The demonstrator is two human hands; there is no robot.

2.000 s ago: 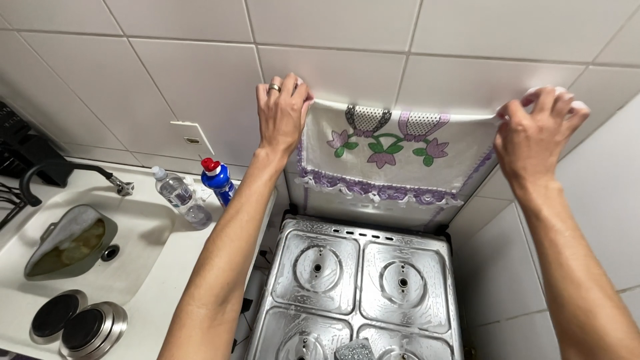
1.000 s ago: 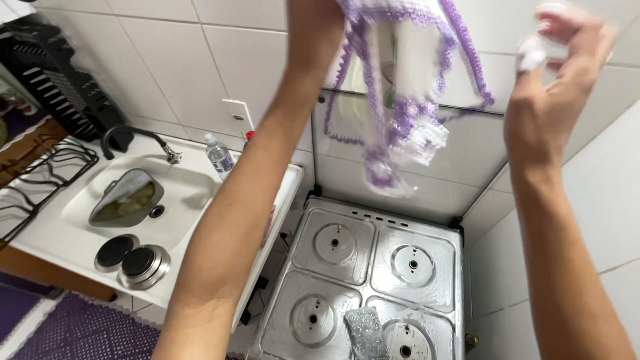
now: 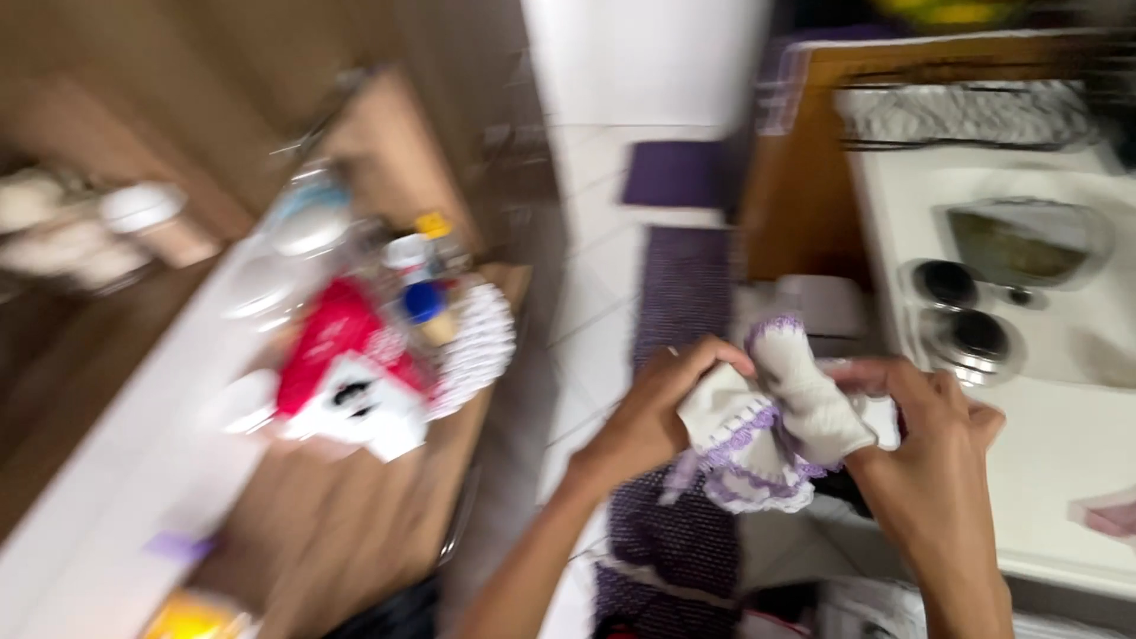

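A white cloth with a purple crocheted edge (image 3: 812, 404) is bunched between my two hands, above the floor beside the sink counter. My left hand (image 3: 661, 404) grips its left side, fingers closed on the fabric. On the other side my right hand (image 3: 927, 435) pinches the cloth between thumb and fingers. The printed flowers are hidden in the folds.
At right, the white sink counter (image 3: 1047, 453) bears two round black-topped burner parts (image 3: 976, 335) and a dish in the basin (image 3: 1021, 241). A purple runner (image 3: 679, 293) lies on the tiles. Left, a wooden counter (image 3: 328, 524) holds a red-and-white package (image 3: 355, 364) and jars.
The cloth, spread against the tiled wall over the stove two seconds ago, is now bunched between my hands. The view has swung left, away from the stove.
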